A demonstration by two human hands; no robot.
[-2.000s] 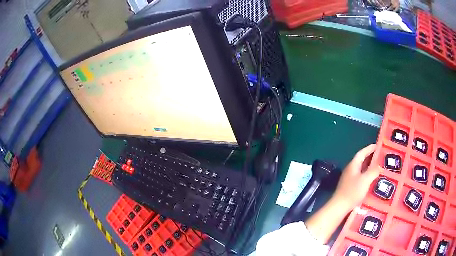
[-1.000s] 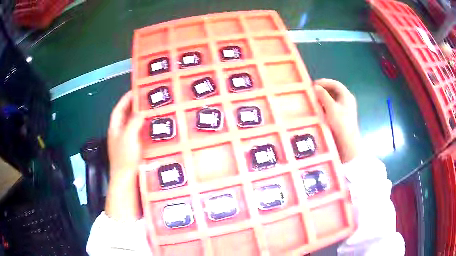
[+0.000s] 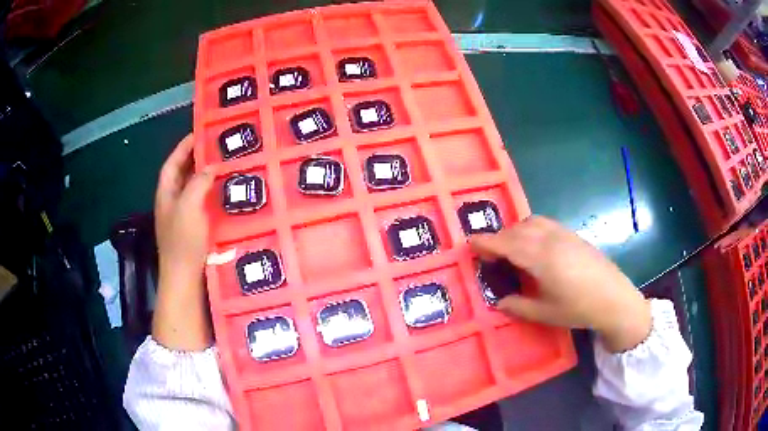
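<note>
A red-orange compartment tray (image 3: 333,248) fills the middle of the view, with black smartwatch units in many pockets. Most units, such as one near the centre (image 3: 321,175), show a small white square on their faces. Three units in a lower row, such as one at the left (image 3: 272,337), look pale and glossy. My left hand (image 3: 181,215) holds the tray's left edge. My right hand (image 3: 560,274) is over the tray's right side, its fingers around a dark smartwatch unit (image 3: 498,283) in a pocket; fingers partly cover the unit. Whether it is lifted cannot be told.
A dark scanner (image 3: 141,274) and a pale paper slip (image 3: 108,278) lie left of the tray. A keyboard (image 3: 46,362) is at lower left. A blue stick (image 3: 630,189) lies on the green mat (image 3: 573,151). Filled spare trays (image 3: 674,109) stand at the right.
My right hand has left the tray's right edge and moved inward onto the dark unit. My left hand still holds the tray, which appears slightly further left in view.
</note>
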